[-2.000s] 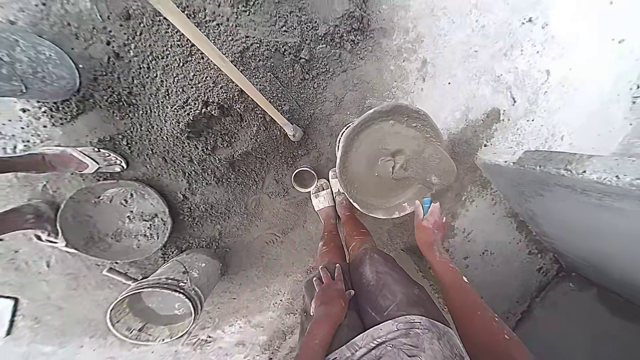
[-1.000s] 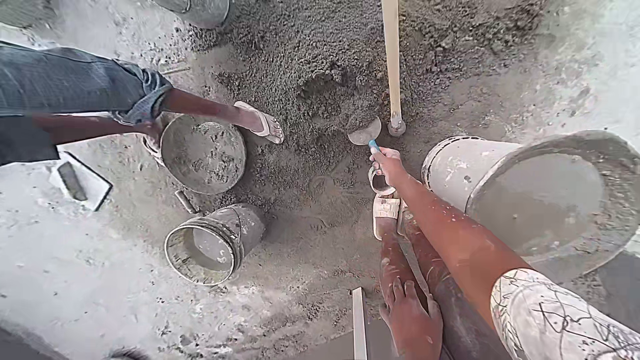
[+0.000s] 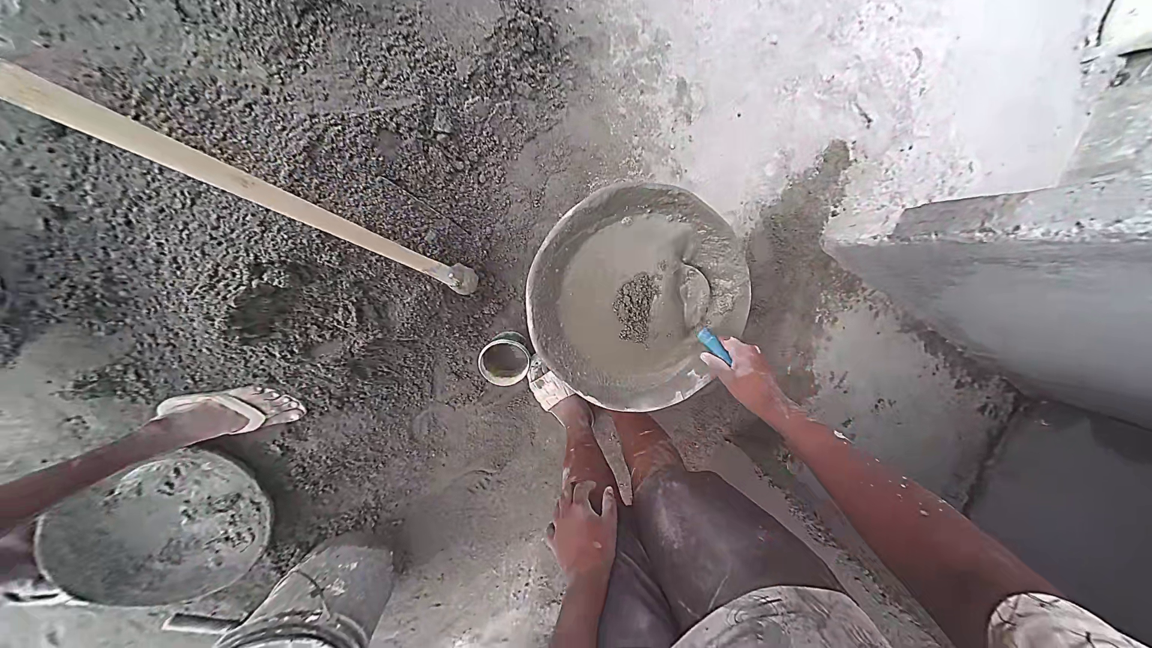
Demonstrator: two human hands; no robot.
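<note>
My right hand [image 3: 747, 373] grips the blue handle of a trowel [image 3: 696, 295] at the lower right rim of a round basin [image 3: 551, 270]. The trowel's blade lies in the wet grey mix in the basin. Beside the blade, a clump of darker, grainy mortar [image 3: 635, 308] rests on the smooth mix. My left hand [image 3: 583, 531] rests on my leg with its fingers apart and holds nothing. A small cup [image 3: 504, 360] stands on the ground just left of the basin, near my sandalled foot.
A long wooden handle [image 3: 225, 175] crosses the pile of mortar [image 3: 360, 108] at the upper left. Another person's sandalled foot [image 3: 225, 409] is beside a round pan [image 3: 153, 531]. A bucket [image 3: 328, 585] lies at the lower left. A grey ledge [image 3: 1008, 261] juts in at the right.
The trowel in my right hand has moved from the mortar pile by the wooden handle to inside the basin. A grainy clump now shows on the mix. The view has swung considerably.
</note>
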